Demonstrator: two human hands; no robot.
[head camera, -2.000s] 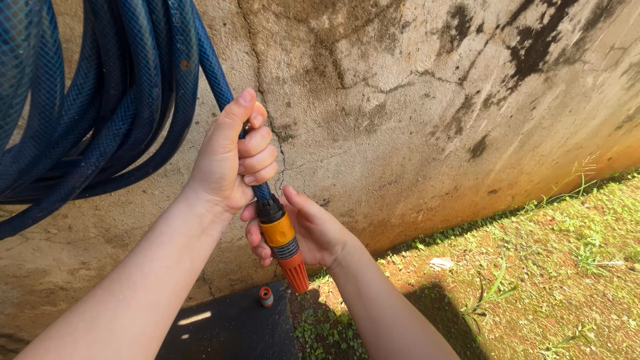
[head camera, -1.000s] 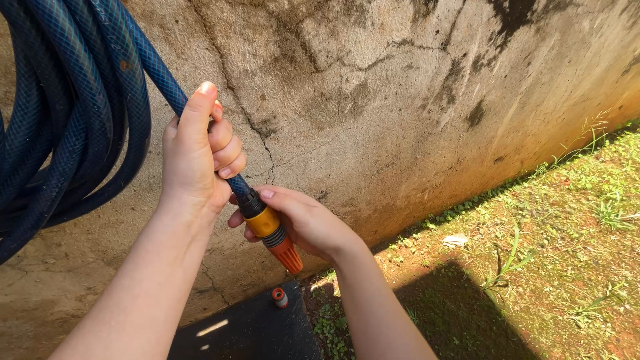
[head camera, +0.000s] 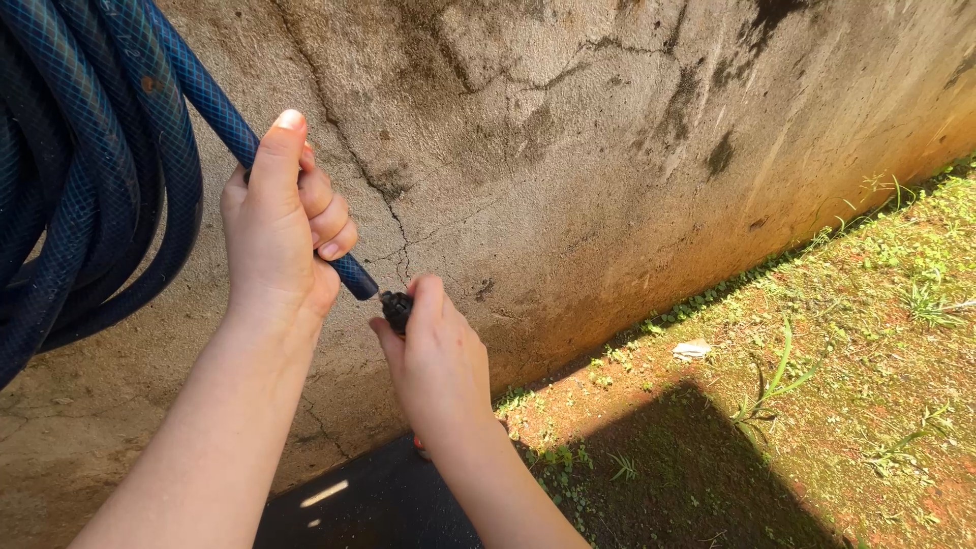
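Observation:
My left hand (head camera: 286, 221) is closed around a blue braided garden hose (head camera: 354, 276), whose cut end points down and to the right. Just off that end, my right hand (head camera: 438, 351) grips the hose nozzle (head camera: 397, 309). Only the nozzle's black collar shows; the fingers hide most of its body. Hose and nozzle look apart, with a narrow gap between them. Behind my right wrist, a small piece of the orange-red fitting (head camera: 421, 446) peeks out.
Thick loops of the coiled blue hose (head camera: 114, 152) hang at the upper left against a cracked, stained wall (head camera: 549, 191). A dark flat surface (head camera: 366, 503) lies below. Mossy ground with weeds (head camera: 854, 396) and a pale scrap (head camera: 691, 350) are at the right.
The nozzle has come off the hose end and is now in my right hand, separate from it. My left hand has kept its hold on the hose.

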